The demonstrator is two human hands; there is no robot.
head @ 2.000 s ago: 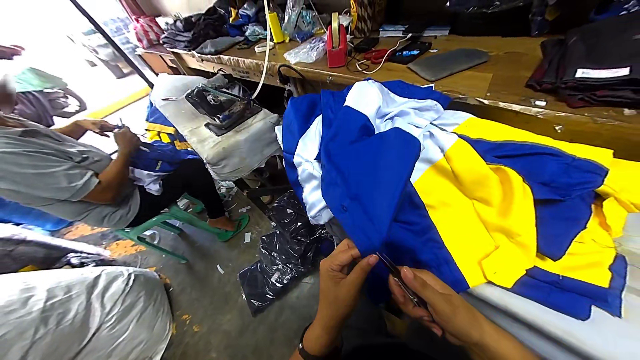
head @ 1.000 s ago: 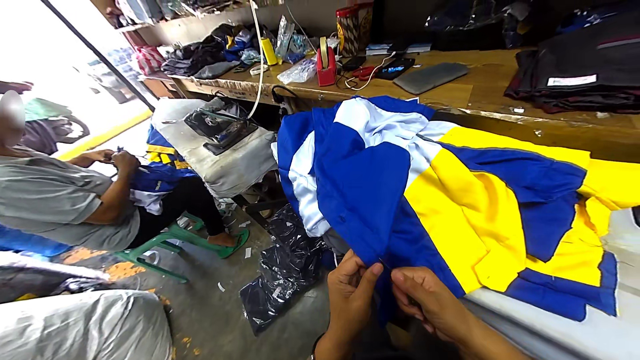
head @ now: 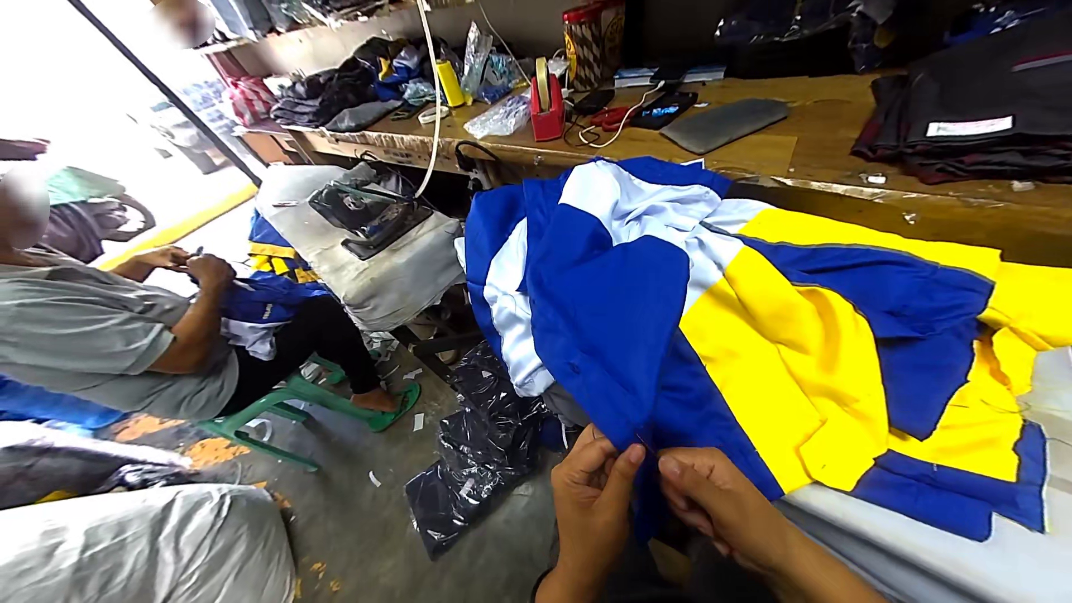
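A blue, yellow and white cloth garment [head: 620,301] lies spread over the white-covered surface, its blue edge hanging toward me. My left hand [head: 593,490] pinches that blue edge between thumb and fingers. Close by on the right, my right hand [head: 712,494] has its thumb and fingertips together at the same edge. A thin dark strand seems to show between the thumbs; what else the right hand holds is hidden.
Behind the garment runs a wooden workbench [head: 779,159] with a red tape dispenser [head: 547,109] and folded dark clothes [head: 988,100]. An iron [head: 381,226] rests on a padded board at left. Plastic-wrapped dark cloth [head: 477,452] lies on the floor. A seated person [head: 109,327] handles blue cloth.
Two seconds ago my right hand held a dark slender tool at the blue cloth; it is no longer visible. My right fingertips are now pinched near my left thumb.
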